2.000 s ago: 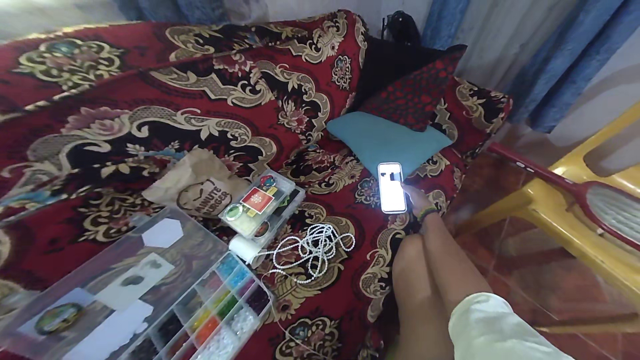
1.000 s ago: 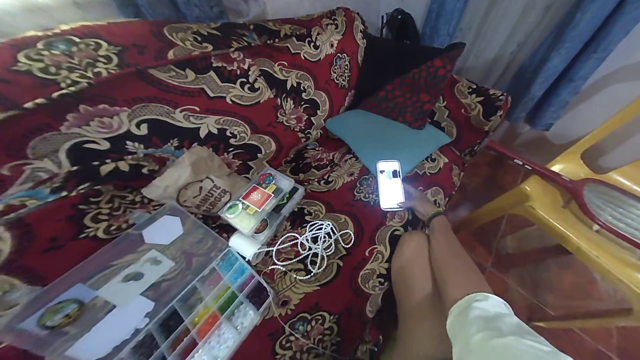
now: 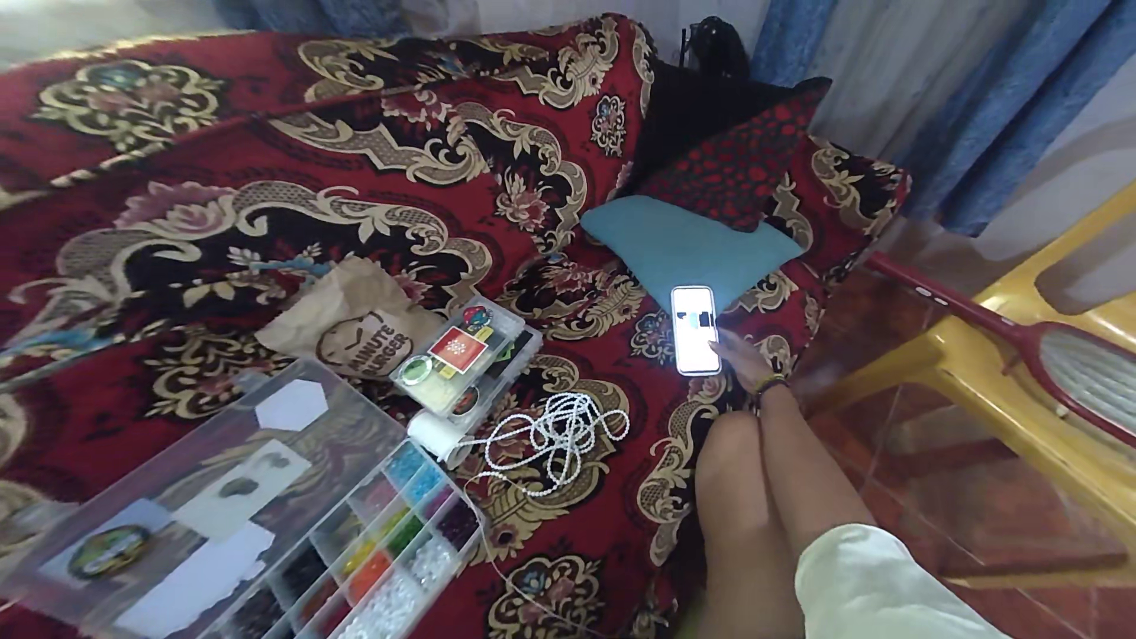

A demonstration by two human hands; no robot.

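A smartphone [image 3: 698,330] with a lit screen stands out against the patterned sofa cover, just below a teal cushion [image 3: 692,244]. My right hand [image 3: 744,359] is at the phone's lower right edge, a finger touching or close to the screen; whether it grips the phone cannot be told. A dark band circles that wrist. My left hand is out of view. To the left lie a white bead string [image 3: 559,435], a white thread spool [image 3: 435,437], a small clear plastic case [image 3: 466,359] and an open compartment box [image 3: 395,541] of coloured beads.
A brown paper bag [image 3: 351,319] lies behind the compartment box. A red patterned cushion [image 3: 741,164] leans at the sofa's far end. On the right, a racket-shaped object [image 3: 1034,337] with a red frame rests on a yellow plastic chair [image 3: 967,373]. Blue curtains [image 3: 1003,115] hang behind.
My right hand's fingers have shifted slightly at the phone's lower edge, and the picture on its screen has changed. The beads and boxes have stayed in place.
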